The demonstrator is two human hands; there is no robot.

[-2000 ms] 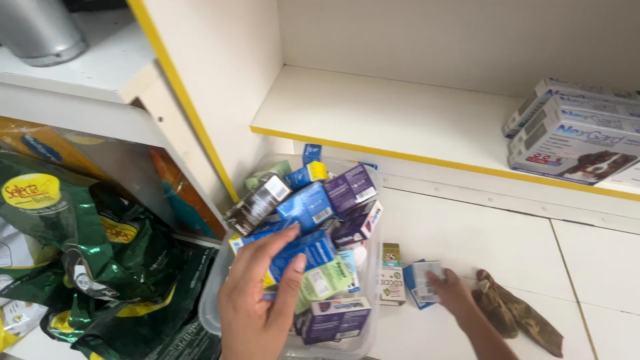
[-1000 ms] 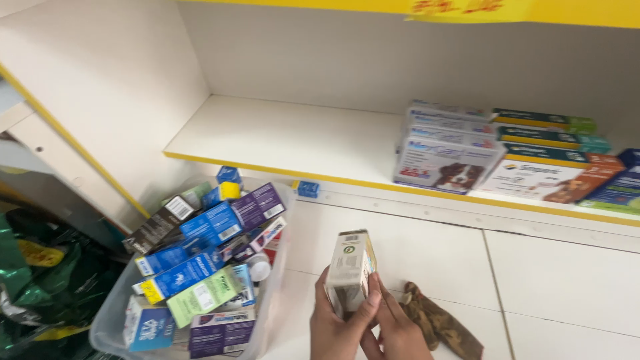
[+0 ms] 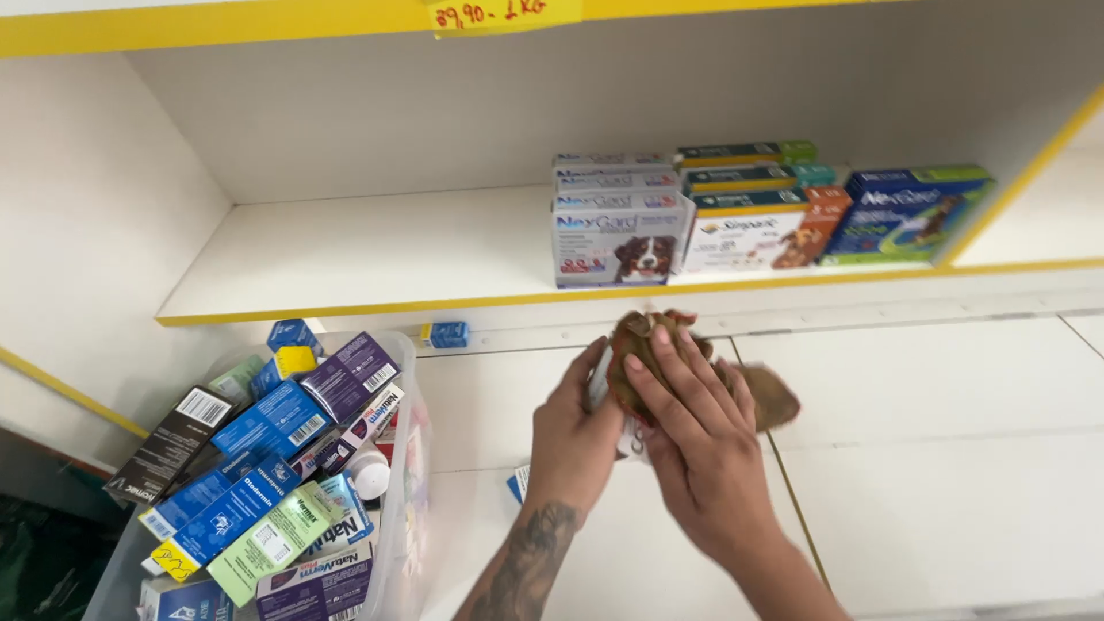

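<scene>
My left hand [image 3: 573, 423] grips a small white medicine box [image 3: 601, 379], mostly hidden behind the fingers and a cloth. My right hand [image 3: 703, 423] presses a brown camouflage cloth [image 3: 638, 354] with reddish edging against that box, and part of the cloth hangs out to the right. Both hands are just in front of the shelf edge, above the white tiled surface. Left of them stands a clear plastic bin [image 3: 414, 483] piled with medicine boxes, among them a blue Otodermin box [image 3: 228, 509] and a light green box [image 3: 272, 539].
On the yellow-edged white shelf [image 3: 371, 250] stand NexGard boxes [image 3: 617, 246], Simparic boxes [image 3: 750, 237] and a blue-green NexGard box [image 3: 914, 216]. A small blue box [image 3: 446, 335] lies below the shelf edge. Another blue box [image 3: 517, 485] is partly hidden by my left forearm.
The cloth lay on the white surface before; my right hand now holds it over the box. A second ago both hands held the box. The view has shifted right.
</scene>
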